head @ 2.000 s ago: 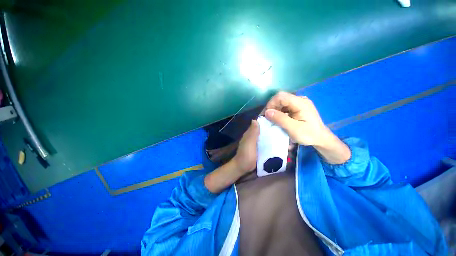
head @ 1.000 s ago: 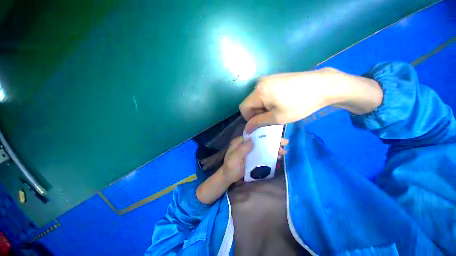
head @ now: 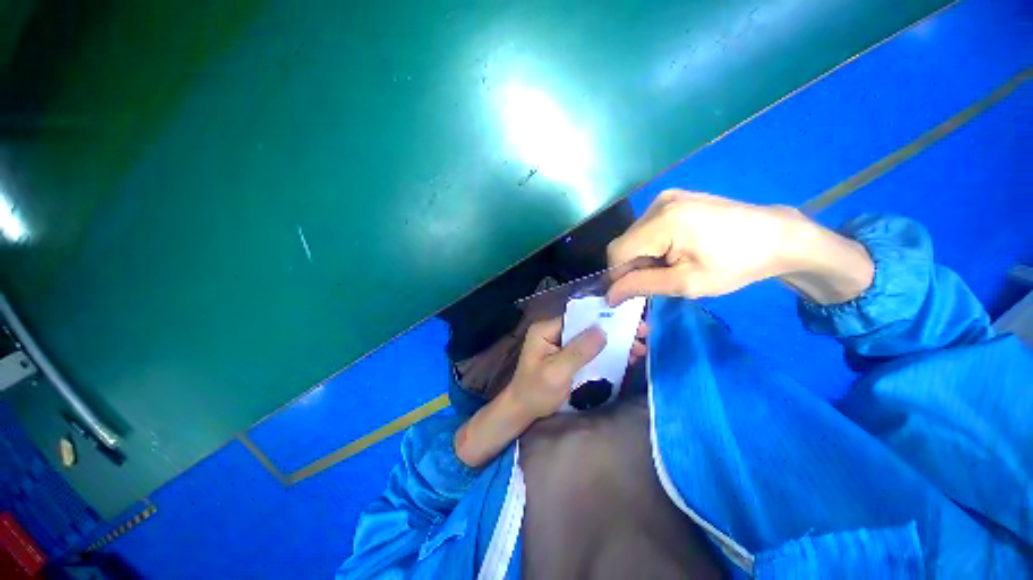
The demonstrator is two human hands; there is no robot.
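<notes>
A white smartphone [head: 605,351] lies close to my body, with its round black camera area toward me and a small dark logo at the far end. My left hand [head: 552,370] grips it, with the thumb across its back and fingertips showing at its right edge. My right hand [head: 697,247] is above the phone's far end, with thumb and index finger pinched together. A thin strip or edge [head: 566,283] runs left from these fingertips, see-through or dark; I cannot tell exactly what it is.
The glossy green belt [head: 227,170] fills the upper left. A metal rail [head: 57,377] and a small yellowish piece [head: 67,452] are at the lower left. A red object [head: 19,546] is at the bottom left corner. The blue floor [head: 793,147] has yellow lines.
My right hand has first risen over the phone's far end, then moved slightly right and down. The thin strip now shows at its fingertips. My left thumb has moved further across the phone.
</notes>
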